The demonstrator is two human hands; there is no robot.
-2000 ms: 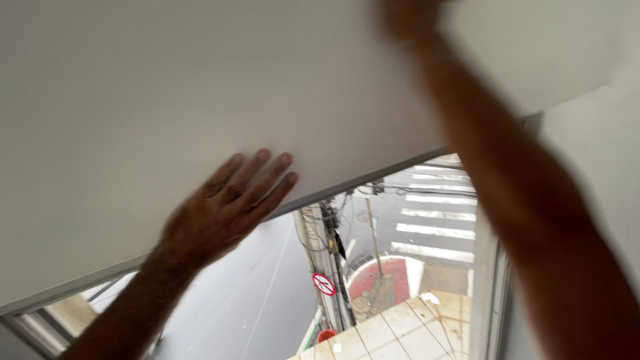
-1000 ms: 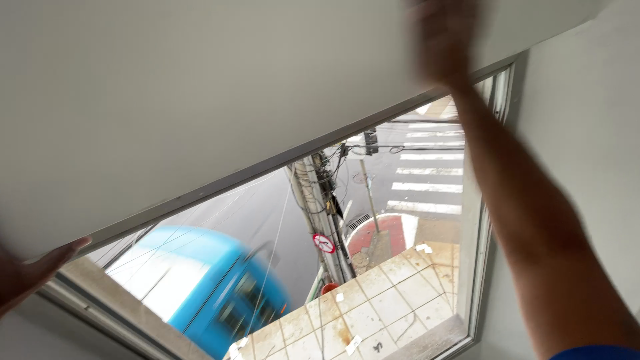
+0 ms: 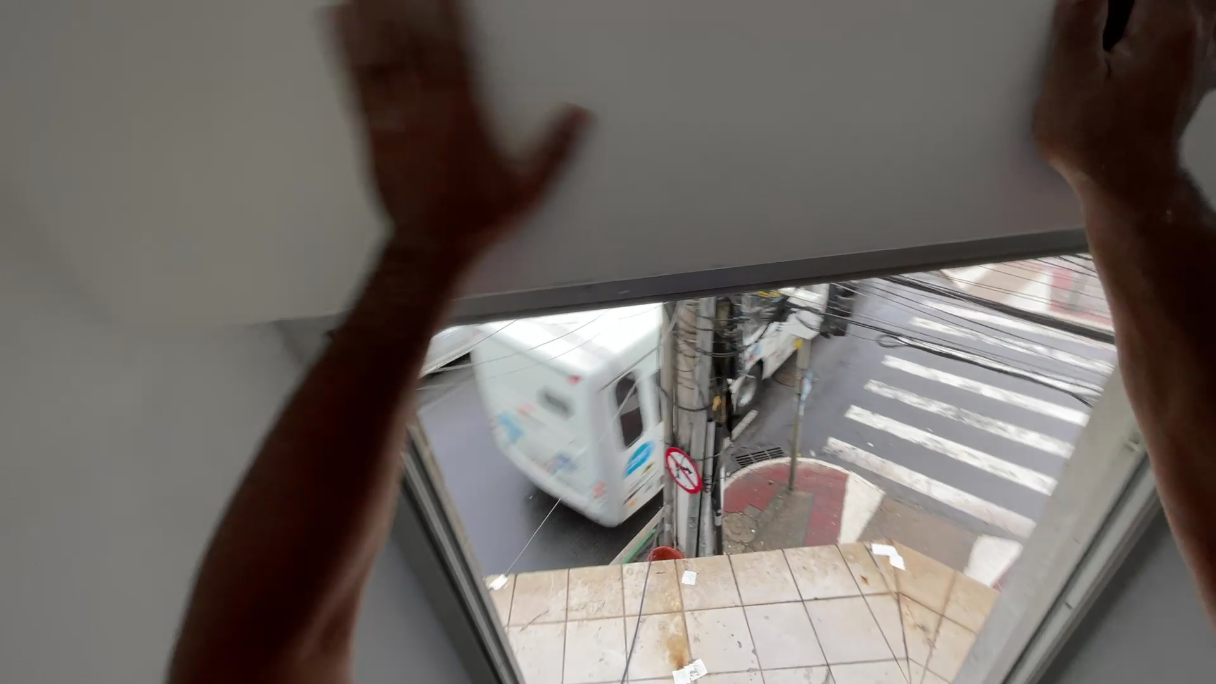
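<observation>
A large pale flat panel [image 3: 760,142] with a grey lower edge spans the upper part of the view, over a window opening. My left hand [image 3: 437,123] is at its left part, blurred, fingers up and thumb spread; whether it touches the panel cannot be told. Near the panel's right end is my right hand [image 3: 1126,85], raised, with its fingertips cut off by the top of the view. A small dark thing or gap shows between its fingers. Below the panel, the metal window frame [image 3: 1092,551] stands on both sides of the opening.
Outside lies a tiled ledge [image 3: 760,617] with scraps of paper. Beyond it are a utility pole [image 3: 693,408] with cables, a round red-bordered sign [image 3: 683,470], a white bus [image 3: 570,408] and a crosswalk [image 3: 950,437]. Pale walls [image 3: 85,475] flank the window.
My left hand has moved from the panel's lower left edge up onto the height of its face. A blue vehicle seen outside earlier is gone from view, and a white bus shows. The view has shifted.
</observation>
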